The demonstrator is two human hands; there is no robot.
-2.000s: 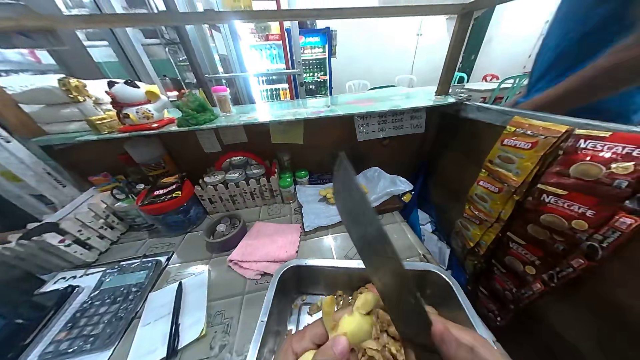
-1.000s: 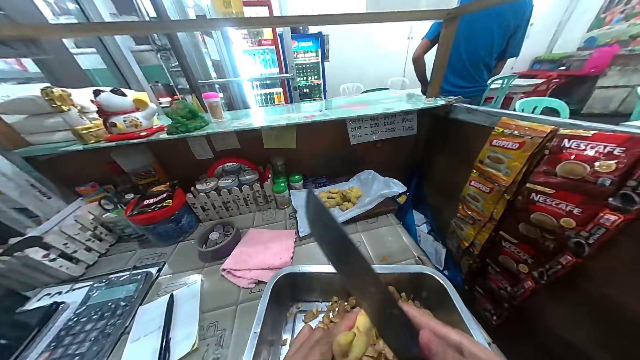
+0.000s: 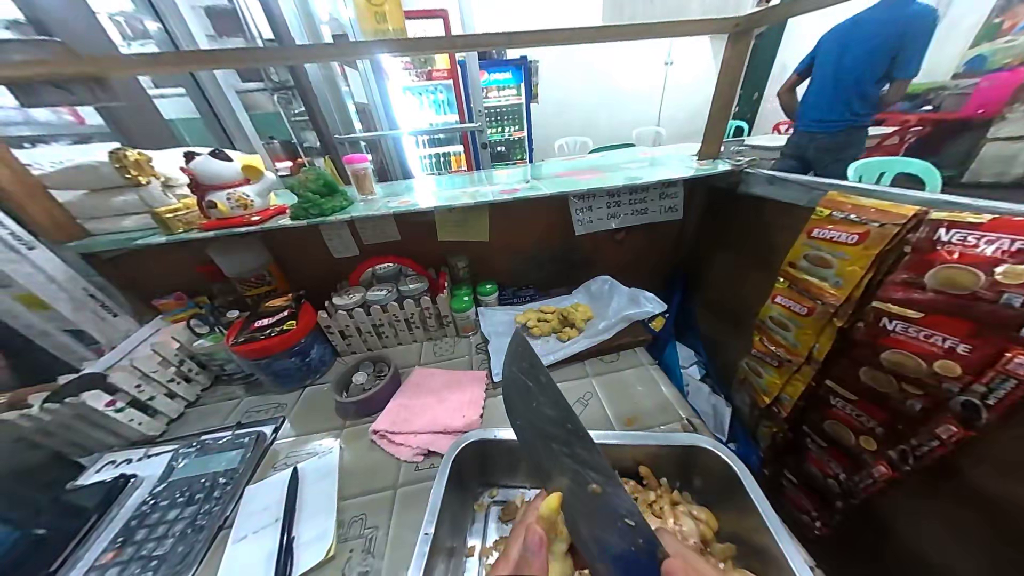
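Observation:
My left hand (image 3: 524, 546) holds a piece of ginger root (image 3: 557, 532), partly peeled, at the bottom of the view. Gripped in my right hand (image 3: 690, 556) is a large broad-bladed knife (image 3: 560, 448), its tip pointing up and away, the blade beside the ginger. Both hands are over a rectangular stainless steel tray (image 3: 676, 442), where ginger pieces and peelings (image 3: 680, 512) lie. Beyond the tray, peeled ginger (image 3: 554, 321) rests on a white plastic sheet (image 3: 628, 300). The handle of the knife is hidden.
A pink cloth (image 3: 432, 410) and a round bowl of coins (image 3: 368, 382) lie behind the tray. At left are a calculator (image 3: 188, 488) and a pen (image 3: 288, 516) on paper. Coffee sachets (image 3: 920, 344) hang at right. A person in blue (image 3: 868, 72) stands beyond the glass-topped counter (image 3: 560, 170).
The ginger in my left hand is turned differently beside the blade. The person in blue, close at the counter's right end earlier, is now farther right.

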